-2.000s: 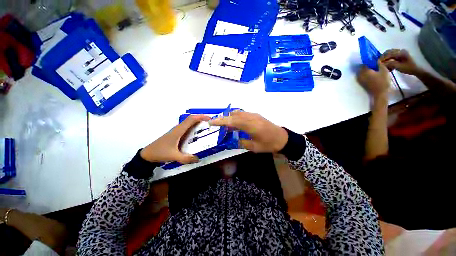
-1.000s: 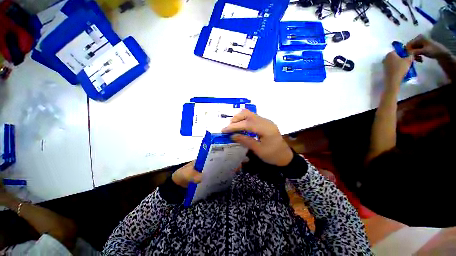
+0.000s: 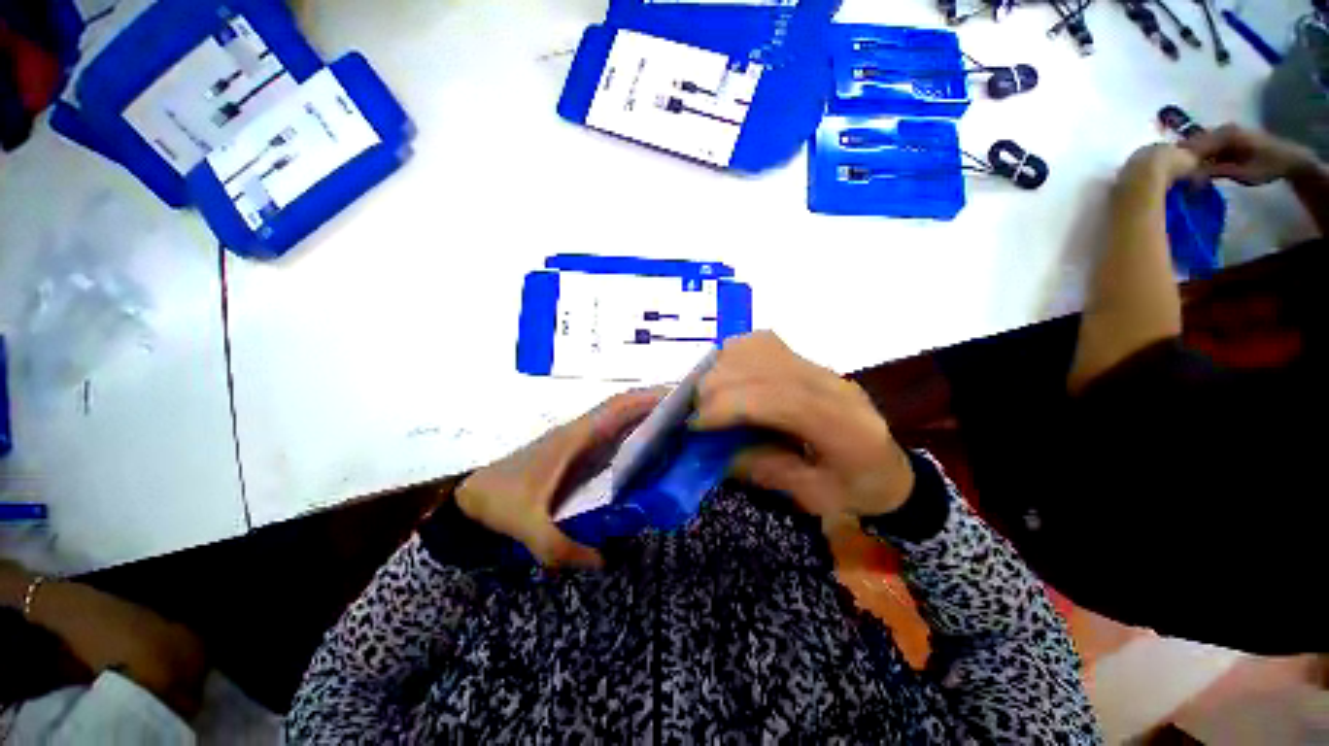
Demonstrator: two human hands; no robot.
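Observation:
My left hand (image 3: 551,469) and my right hand (image 3: 810,423) hold a blue and white retail box (image 3: 663,474) between them, tilted, at the table's near edge. My left hand grips its left end, and my right fingers are on the white panel and right end. The box's contents cannot be seen. A flat carton (image 3: 612,321) with a printed cable picture lies on the table just beyond my hands. Two blue insert trays, the nearer (image 3: 886,172) and the farther (image 3: 899,70), lie ahead on the right with coiled black cables sticking out.
Flat carton stacks lie ahead (image 3: 675,99) and at the left (image 3: 296,155). Crumpled clear plastic (image 3: 91,299) is at the left. Black cables (image 3: 1151,24) lie far right. A neighbour's hands (image 3: 1188,168) hold a blue tray at the right. Another person's arm (image 3: 102,641) is at lower left.
The retail box has turned from its printed back panel showing to a tilted, edge-on position. My left hand now holds its left end. The neighbour's blue tray has moved lower. The view has shifted slightly.

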